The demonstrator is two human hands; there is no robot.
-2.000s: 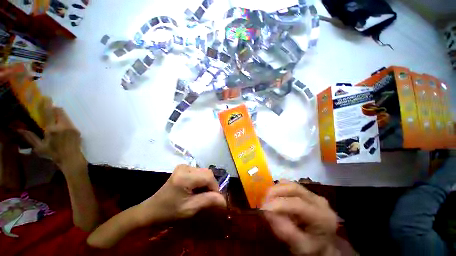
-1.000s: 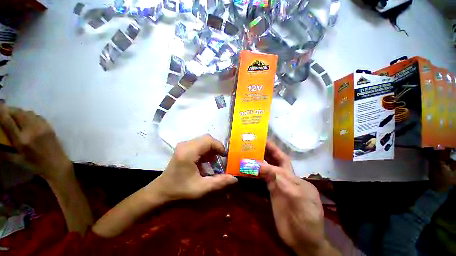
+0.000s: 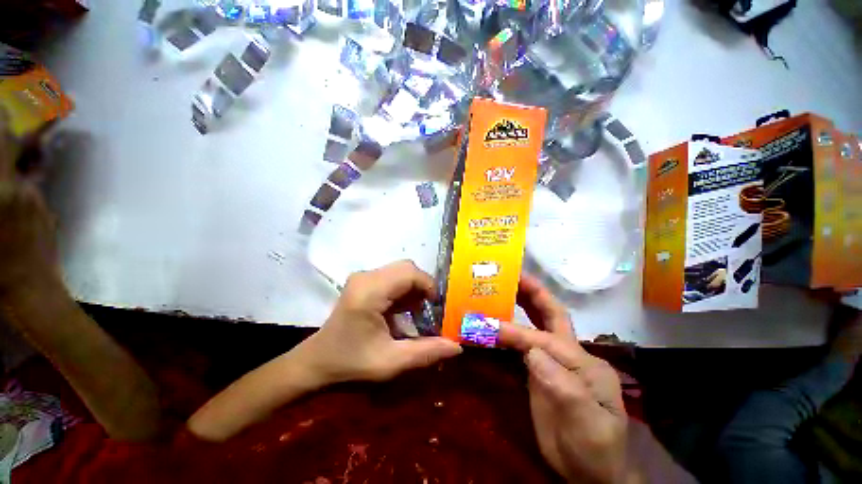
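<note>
A retail box (image 3: 496,213) stands between my hands with its orange-yellow narrow side facing me, black logo and "12V" at the top. A shiny blue-violet hologram sticker (image 3: 480,330) sits at the lower end of that side. My left hand (image 3: 383,326) grips the box's lower left edge, with a short dark-silvery piece, probably sticker strip, between its fingers. My right hand (image 3: 567,373) holds the lower right edge, a fingertip at the sticker's right side. The fingers behind the box are hidden.
A tangled heap of silver label strips (image 3: 416,90) lies behind the box. Upright boxes (image 3: 726,227) stand at right, a black pouch (image 3: 756,11) at far right back. Another person's arm (image 3: 71,331) and an orange box (image 3: 30,95) are at left. Another person's leg shows at lower right.
Two seconds ago the box leaned lower with my left hand off it and no sticker visible. Now both hands hold it, sticker on. Since one second ago, the box appears slightly further right.
</note>
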